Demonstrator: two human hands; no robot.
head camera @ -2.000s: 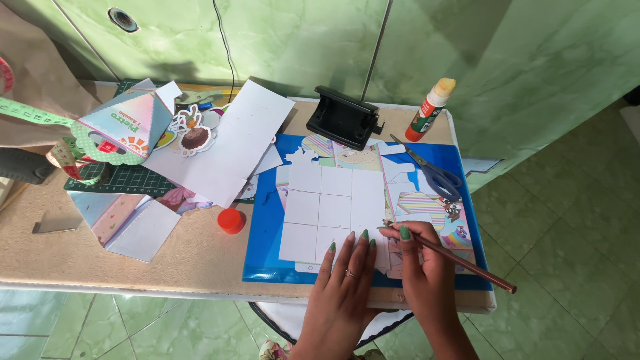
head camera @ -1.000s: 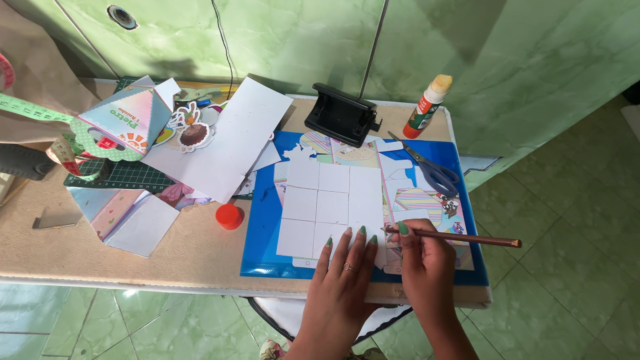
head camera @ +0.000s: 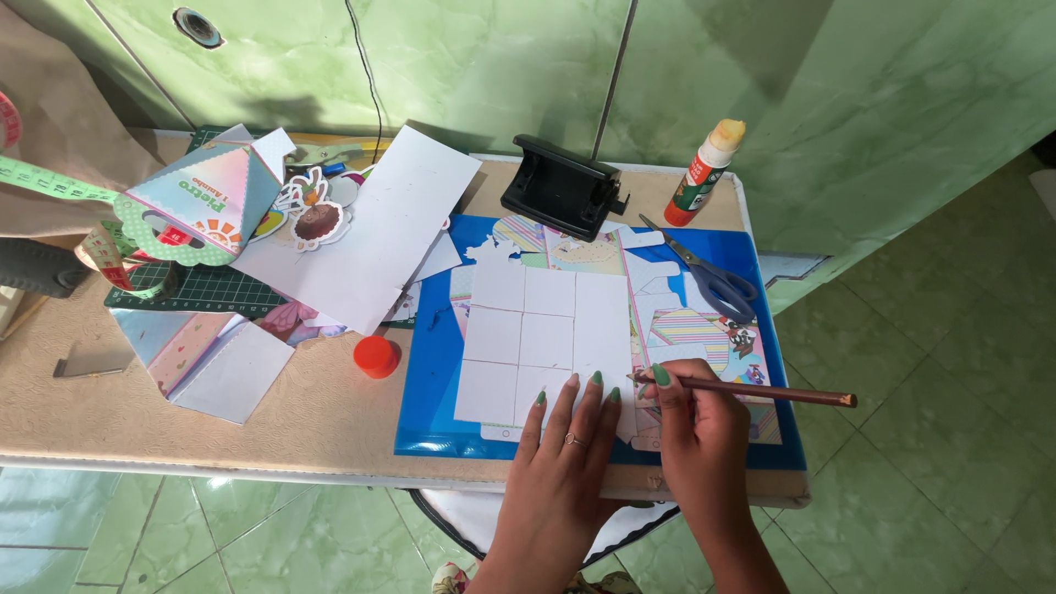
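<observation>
My left hand point(head camera: 569, 429) lies flat, fingers spread, on the lower part of a white sheet point(head camera: 547, 338) marked with a grid of lines. In my right hand point(head camera: 689, 404) is a brown pencil point(head camera: 767, 391), its tip beside the sheet's right edge and its other end pointing right. Beneath the sheet are printed paper cutouts point(head camera: 693, 330) on a blue plastic folder point(head camera: 437, 355). Scissors with blue-grey handles point(head camera: 718, 289) rest, blades parted, on the folder's upper right.
Behind the folder are a black hole punch point(head camera: 561, 188) and an uncapped glue stick point(head camera: 701, 173). An orange cap point(head camera: 376, 356), white paper point(head camera: 363, 239), a folded paper box point(head camera: 206, 194), a tape measure point(head camera: 58, 181) and a green cutting mat point(head camera: 214, 289) lie to the left.
The pencil's far end has swung up from a downward slant to nearly level. My left hand stays on the sheet.
</observation>
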